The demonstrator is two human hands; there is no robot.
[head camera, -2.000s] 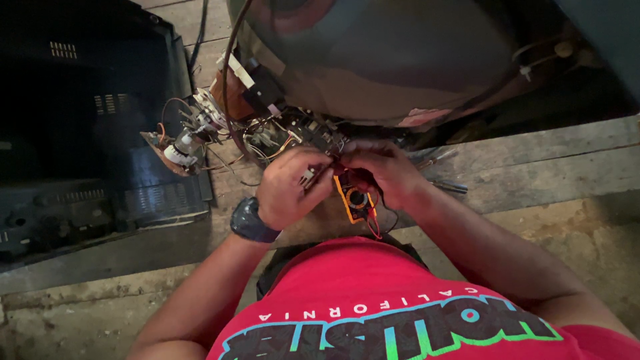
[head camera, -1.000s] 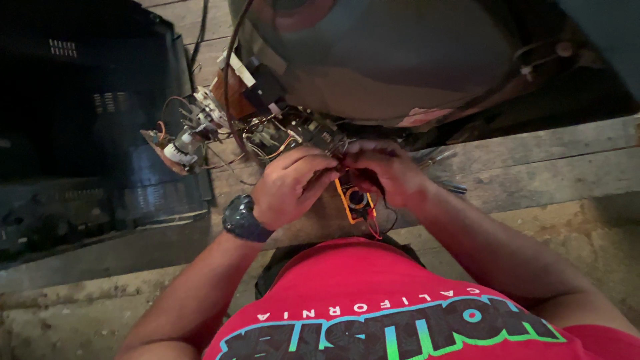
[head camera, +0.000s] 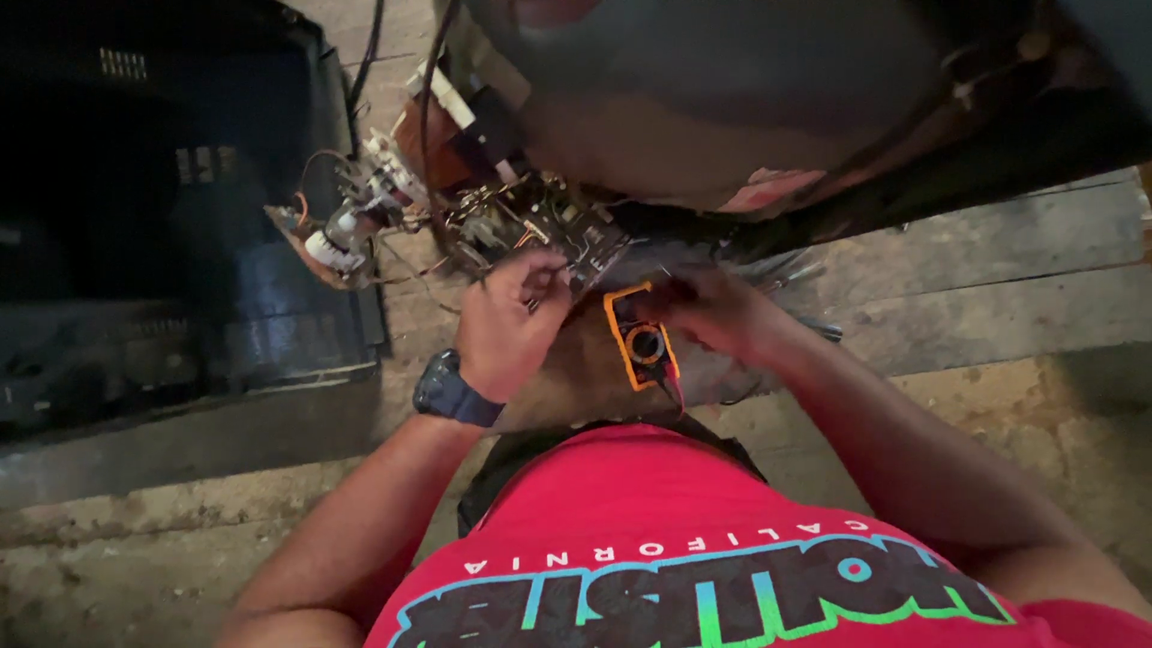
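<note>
A circuit board with many parts and wires (head camera: 576,229) lies at the foot of a large dark picture tube (head camera: 720,99). My left hand (head camera: 517,310), with a dark watch on the wrist, has curled fingers at the near edge of the board; what lies between them is too small to tell. Just right of the board, my right hand (head camera: 711,310) is beside a digital multimeter in an orange frame (head camera: 646,344), its fingers in shadow near a thin, light-coloured thing. A red lead (head camera: 675,389) is plugged into the meter's near end. Left of the board is the tube's neck with its white socket (head camera: 335,250).
A black plastic television housing (head camera: 189,360) with vent slots fills the left side. Dark cables (head camera: 430,108) run down from the top. On the wooden boards (head camera: 1017,297) at the right lie several slim metal tools (head camera: 810,326), partly behind my right forearm.
My right hand has moved right, away from my left hand and the board's edge, where the two were close together. More of the multimeter now shows. My left hand stays near the board.
</note>
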